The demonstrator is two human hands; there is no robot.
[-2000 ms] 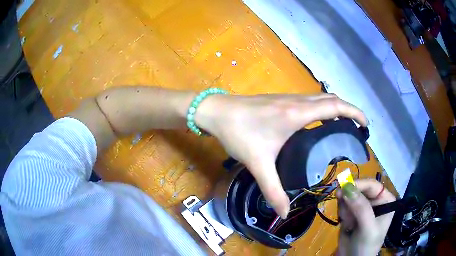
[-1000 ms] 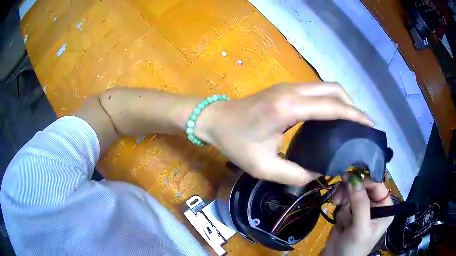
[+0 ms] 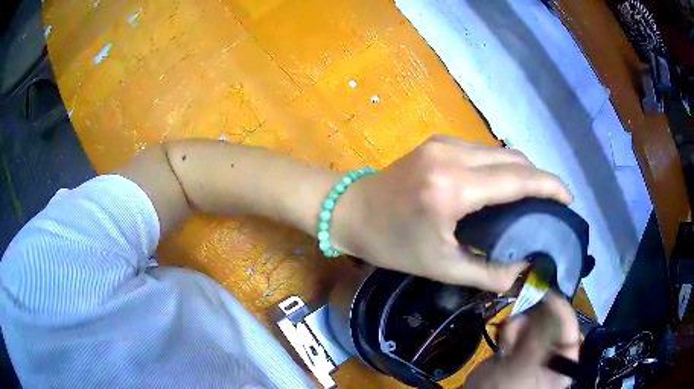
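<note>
My left hand (image 3: 441, 209), with a green bead bracelet, grips the black camera head cover (image 3: 495, 220) from above. The cover's pale grey disc (image 3: 563, 243) faces right. A yellow-white strip (image 3: 531, 295) shows at the disc's opening, between my left thumb and the fingertips of my right hand (image 3: 533, 342). My right hand is blurred and also holds a dark pen-like tool (image 3: 565, 368), partly hidden. The open black base housing (image 3: 415, 319) lies below, with thin wires (image 3: 445, 328) running from it toward the head. A silver-white bracket (image 3: 308, 342) joins its left side.
The work lies on a scratched orange-yellow tabletop (image 3: 228, 76). A long white-and-grey strip (image 3: 533, 99) runs along its far side. Dark parts and cables (image 3: 631, 353) lie at the lower right. Two small pale specks (image 3: 375, 100) are on the tabletop.
My left hand and the head cover have shifted right, and the disc has turned. The yellow-white strip, mostly hidden a second ago, shows again. My right hand has moved down slightly.
</note>
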